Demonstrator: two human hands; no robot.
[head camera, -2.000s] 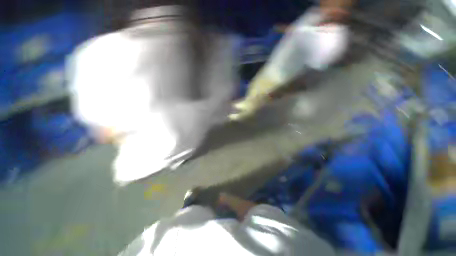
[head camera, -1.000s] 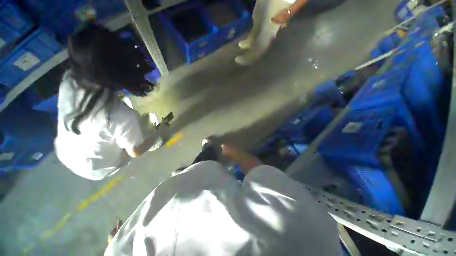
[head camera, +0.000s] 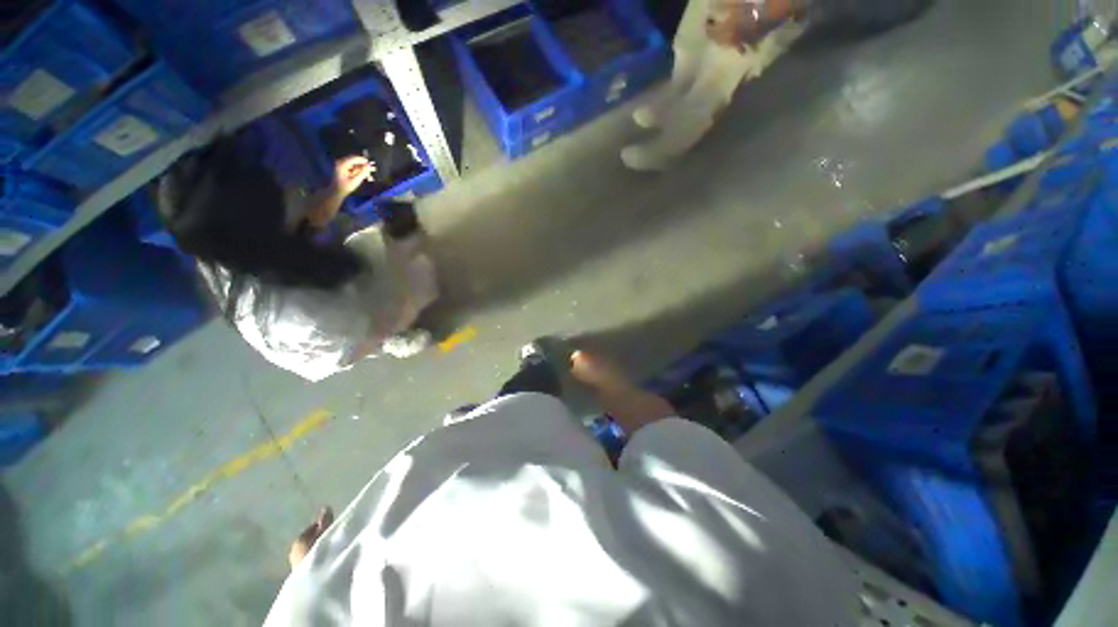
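My right hand (head camera: 586, 365) shows small beyond the end of my forearm, beside my dark trouser leg; its fingers are not clear, and nothing can be made out in it. My left hand (head camera: 311, 536) shows only partly past the edge of my white shirt, hanging low at the left, its hold unclear. Nearest on the right are stacked blue crates (head camera: 877, 382) with white labels. At upper left, a person in white (head camera: 294, 325) is bent low, one hand reaching over an open blue crate (head camera: 418, 184) with dark contents on the rack.
A pale rack upright (head camera: 421, 104) stands behind the crouching person. More labelled blue crates (head camera: 74, 321) fill the left racking. Another person in light trousers (head camera: 709, 76) stands in the aisle at the top. A yellow floor line (head camera: 239, 469) runs along the grey floor at left.
The view has steadied and shifted, so more of the left racking shows. The crouching person's hand now reaches to the open crate; earlier it was near a small dark thing and a bright spot.
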